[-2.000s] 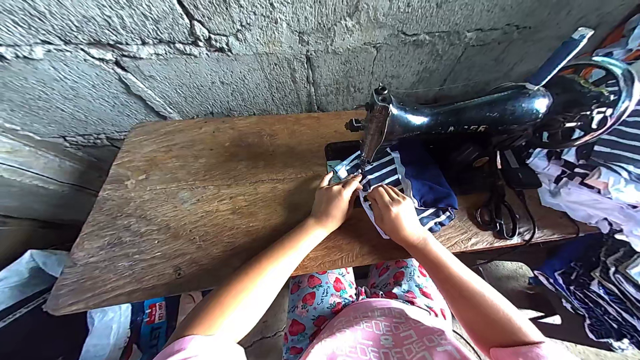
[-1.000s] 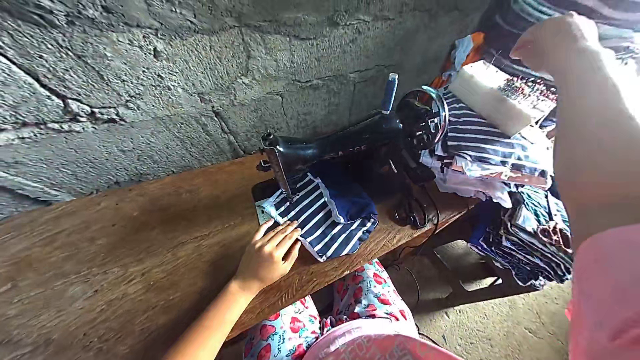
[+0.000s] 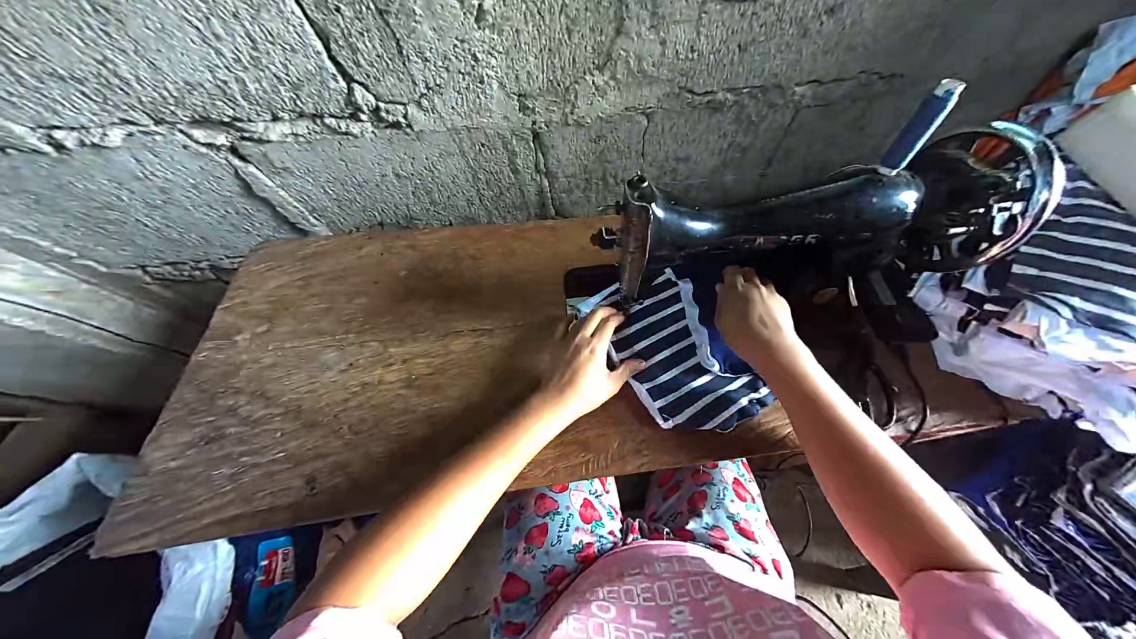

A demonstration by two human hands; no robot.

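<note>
A black sewing machine [image 3: 763, 222] stands at the right part of a wooden table. Navy cloth with white stripes [image 3: 666, 355] and a pale edging lies under its needle end, with plain navy fabric beside the stripes. My left hand [image 3: 590, 359] rests on the left edge of the striped cloth, close to the presser foot, its thumb and fingers apart. Under the machine arm, my right hand [image 3: 753, 315] is on the plain navy fabric, fingers bent; whether it pinches the fabric cannot be told. A spool of blue thread [image 3: 923, 124] stands on top of the machine.
The wooden tabletop [image 3: 355, 373] extends to the left, against a concrete block wall [image 3: 444, 115]. Striped fabric [image 3: 1074, 257] and white cloth scraps [image 3: 1021, 346] are piled beyond the handwheel [image 3: 994, 200]. Dark cloth pieces [image 3: 1047, 524] lie below at the right, near black cords [image 3: 896, 390].
My right hand has come back from the pile at the upper right to the fabric at the machine. My left hand stays on the striped cloth. The view has swung back left.
</note>
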